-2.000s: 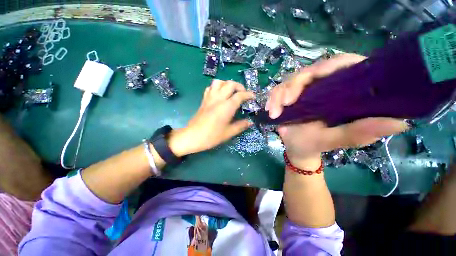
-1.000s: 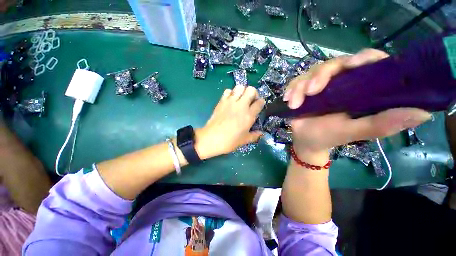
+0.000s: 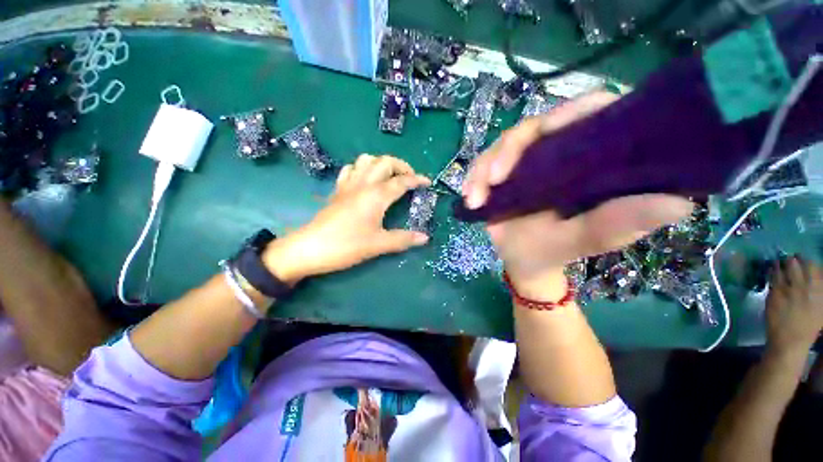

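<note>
My right hand (image 3: 550,203) is around the dark purple electric screwdriver (image 3: 632,162), which has a green label and points left with its black nose. My left hand (image 3: 361,217) lies on the bench with thumb and fingers apart around a small circuit board module (image 3: 421,209). The fingertips are at its upper and lower ends; whether they press on it is hard to tell. The screwdriver nose is just right of this module, not on it. Another module (image 3: 454,174) lies above the nose. A patch of tiny silver-blue screws (image 3: 465,253) lies below the nose.
Modules are piled beyond the screwdriver (image 3: 433,90) and at right (image 3: 663,262). Two lie near the white adapter (image 3: 176,137). Pale frames (image 3: 99,59) and dark parts (image 3: 32,117) are far left. A blue-white box (image 3: 338,36) stands behind. Another person's hand (image 3: 794,298) is far right.
My left hand has shifted left, uncovering the screw patch and a module between its fingers. The screwdriver nose has moved left and its rear is tilted higher. Another person's hand has appeared at the right.
</note>
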